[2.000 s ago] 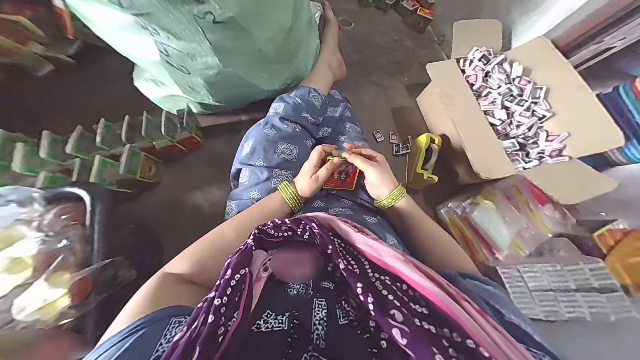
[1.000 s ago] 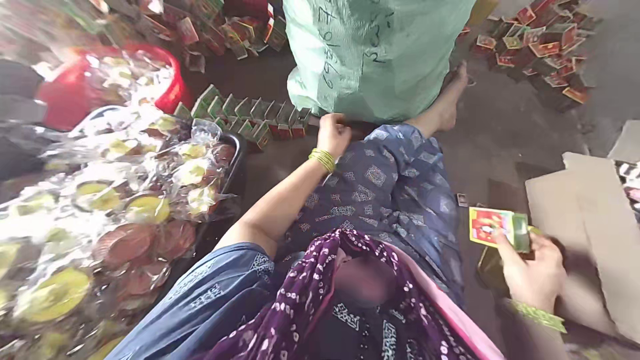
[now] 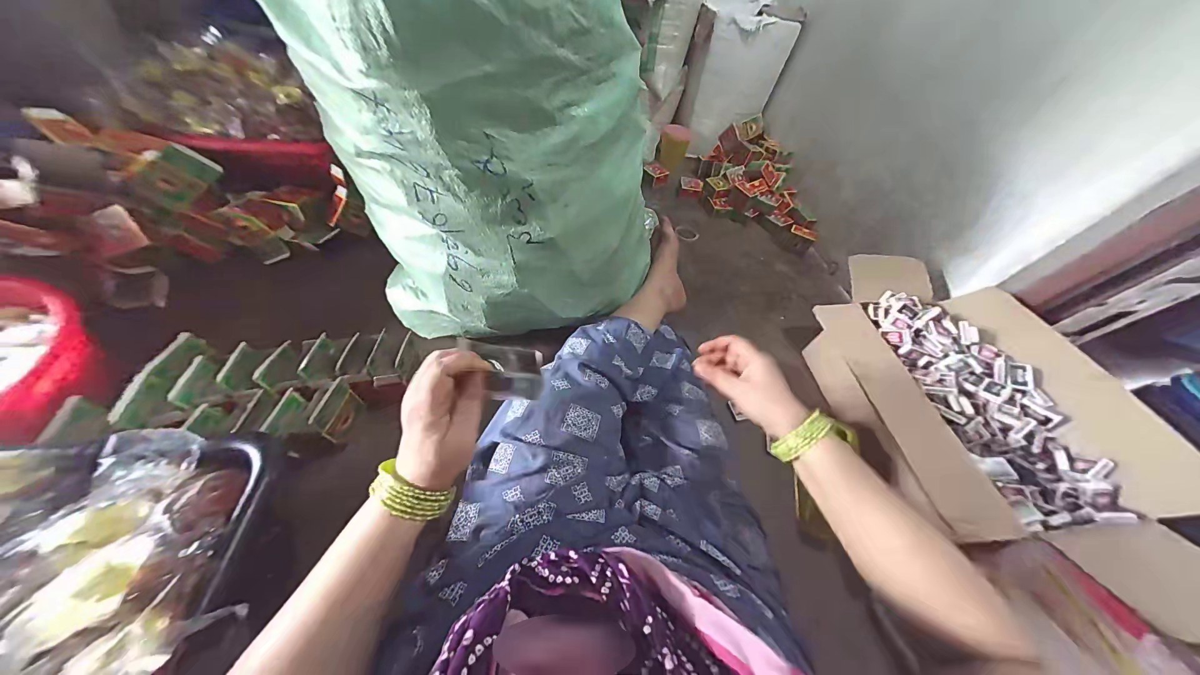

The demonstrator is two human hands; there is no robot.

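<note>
My left hand (image 3: pixel 442 412) grips a small, blurred box (image 3: pixel 506 367) that looks partly see-through, held over the edge of my lap. To the right of my knees, my right hand (image 3: pixel 745 380) is held in the air with its fingers apart and nothing in them. Rows of small green and red boxes (image 3: pixel 281 367) stand on the floor left of my left hand. On my right is an open cardboard carton (image 3: pixel 1106 412) with many small boxes (image 3: pixel 984 384) heaped in it. Part of a yellow object (image 3: pixel 812 506) shows beneath my right wrist.
A big green sack (image 3: pixel 506 169) bearing handwriting stands in front of my legs. Piles of small boxes (image 3: pixel 755 183) lie beyond my foot and at the upper left. A black tray (image 3: pixel 246 497) of plastic-wrapped items and a red tub (image 3: pixel 70 375) are at the left. A wall (image 3: pixel 937 122) rises at the right.
My right hand held a red and yellow box a second ago and is now without it. My left hand, which was by the row of boxes, now holds a box. The view has swung a lot.
</note>
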